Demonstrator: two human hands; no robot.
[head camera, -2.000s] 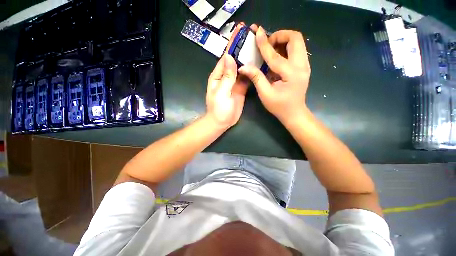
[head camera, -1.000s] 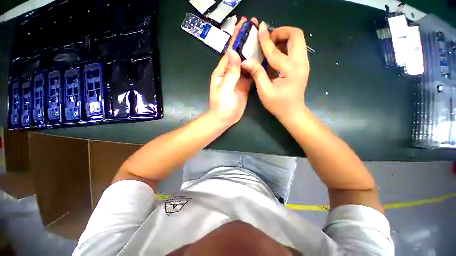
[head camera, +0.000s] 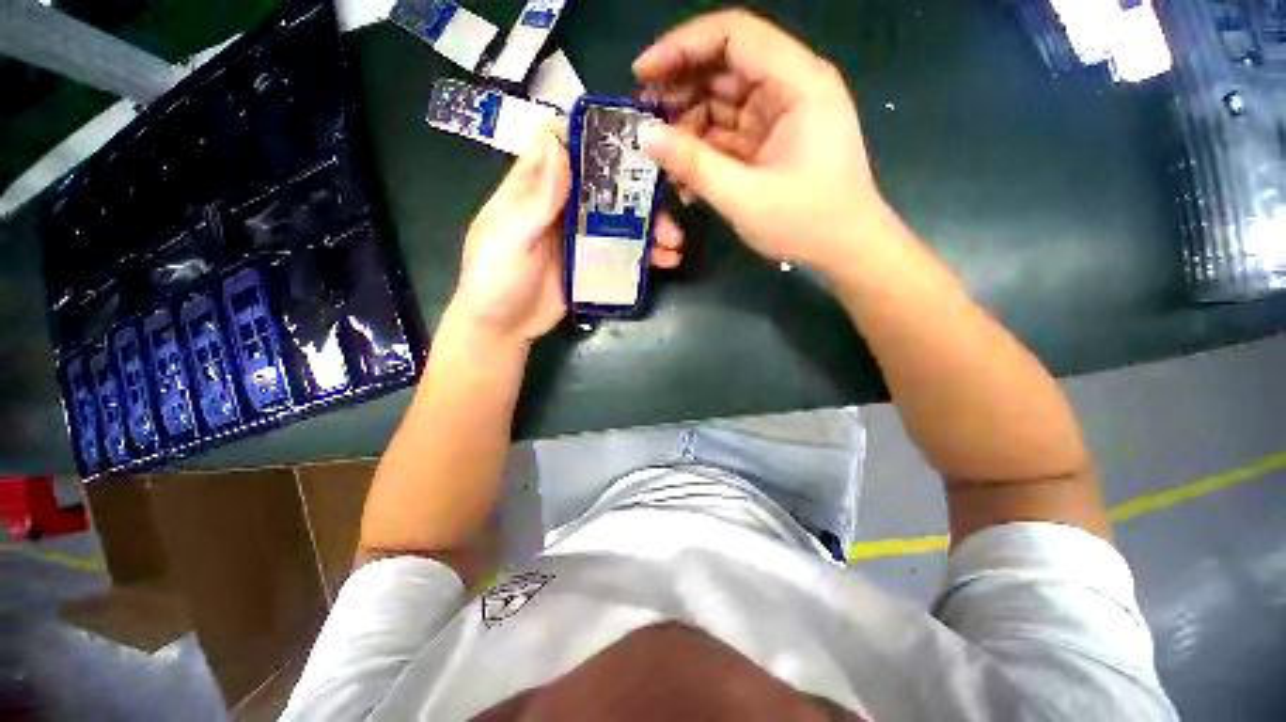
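Observation:
My left hand (head camera: 516, 247) holds a blue phone housing (head camera: 574, 212) upright in the view, fingers wrapped round its sides. A mainboard (head camera: 618, 167) lies inside the housing, silvery patterned part at the far end and pale screen (head camera: 607, 271) at the end nearer me. My right hand (head camera: 769, 134) is at the housing's upper right edge, thumb tip over the board's upper part and the other fingers curled. Whether it pinches anything is hidden.
Loose mainboards (head camera: 487, 116) lie fanned out just beyond my left hand. A black blister tray (head camera: 212, 212) with several blue housings (head camera: 254, 339) is at left. White pieces (head camera: 1114, 31) and a clear ribbed tray (head camera: 1241, 169) are at far right. A cardboard box (head camera: 233, 564) is below left.
The housing has turned from tilted between both hands to flat, board side facing up. My right hand has loosened from around it and moved up. The whole view has swung.

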